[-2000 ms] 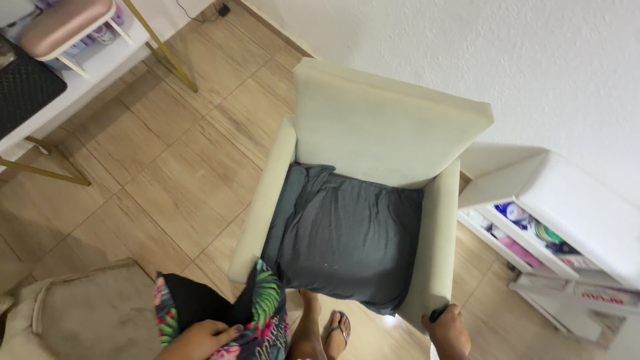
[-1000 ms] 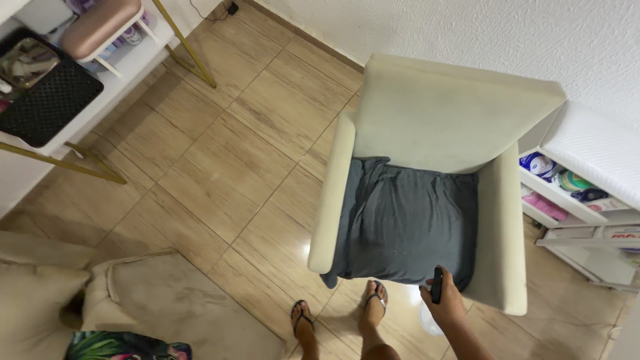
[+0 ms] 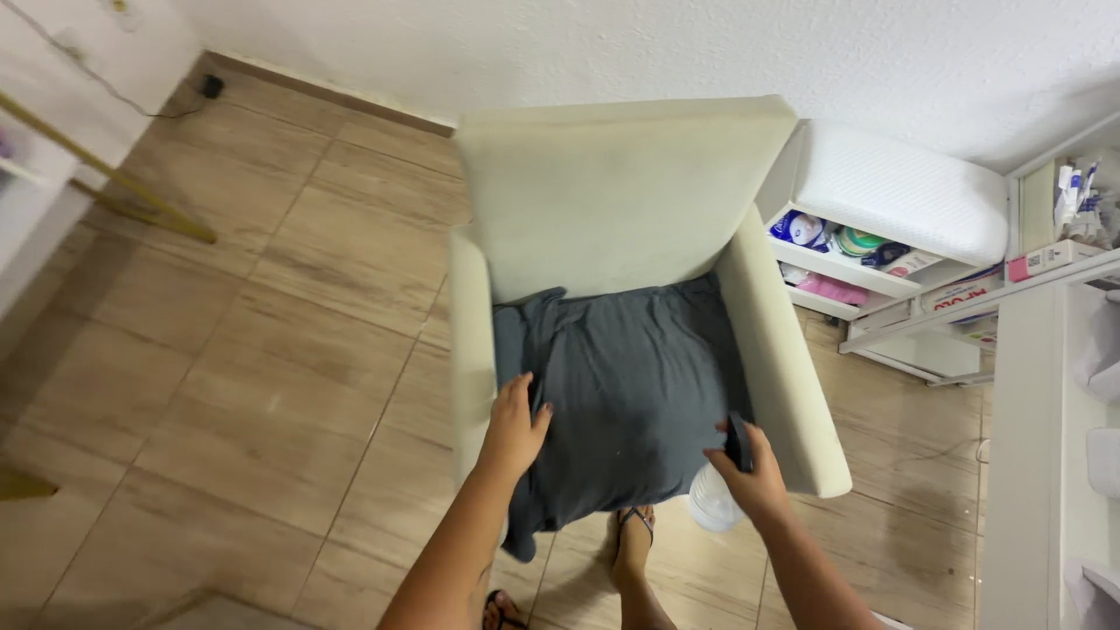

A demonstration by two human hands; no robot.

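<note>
A cream upholstered armchair faces me, its seat covered by a dark grey cloth that hangs over the front edge. My left hand is at the left side of the seat, fingers apart, over the cloth and holding nothing. In my right hand, near the seat's front right corner, is a small black object whose kind I cannot tell. A clear ribbed plastic container shows just below that hand; whether the hand touches it I cannot tell.
A white drawer unit with packaged items and a white cushion on top stands right of the chair. White shelving runs along the right edge. A gold-legged table is at the far left. My sandalled feet are before the chair.
Two seconds ago my left hand was on a floral-patterned cloth item, which lay at the lower left a second ago. Now that hand is empty over the seat. The view has shifted.
</note>
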